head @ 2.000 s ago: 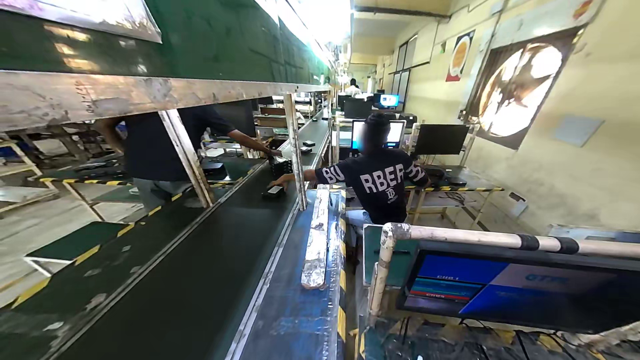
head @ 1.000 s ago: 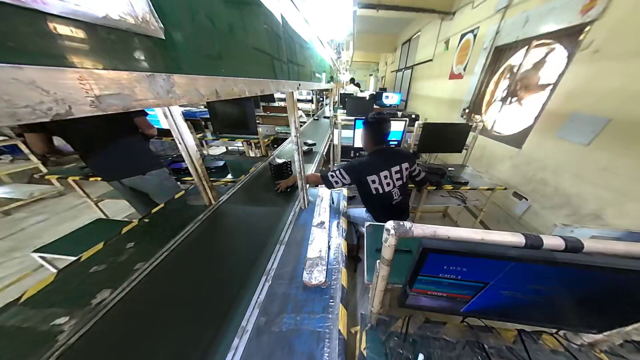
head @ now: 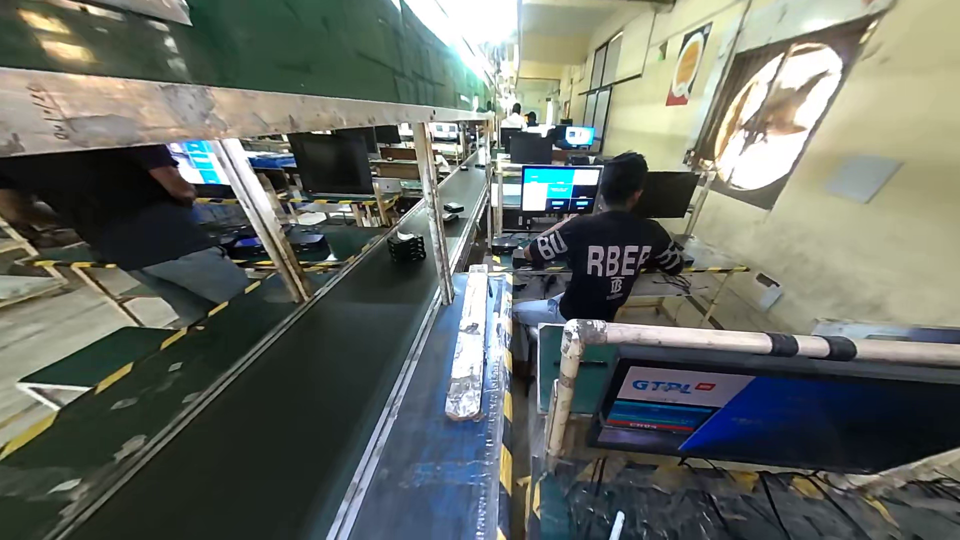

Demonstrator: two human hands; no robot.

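Note:
Neither my left hand nor my right hand shows in the head view. A dark green conveyor belt runs away from me through the middle left. On it, a stack of black trays or cases sits farther along, with small dark items beyond it. Right of the belt is a narrow blue work surface, covered in clear plastic. A long bar wrapped in worn silvery-white material lies on that surface near a metal post.
A seated co-worker faces a lit monitor ahead on the right. Another person stands left of the belt. A white pipe frame and a large screen stand close at right. A green shelf overhangs the left.
The seated co-worker's arm has drawn back from the belt to the bench at right. The black stack now stands untouched on the belt. The person at left has moved away from the belt.

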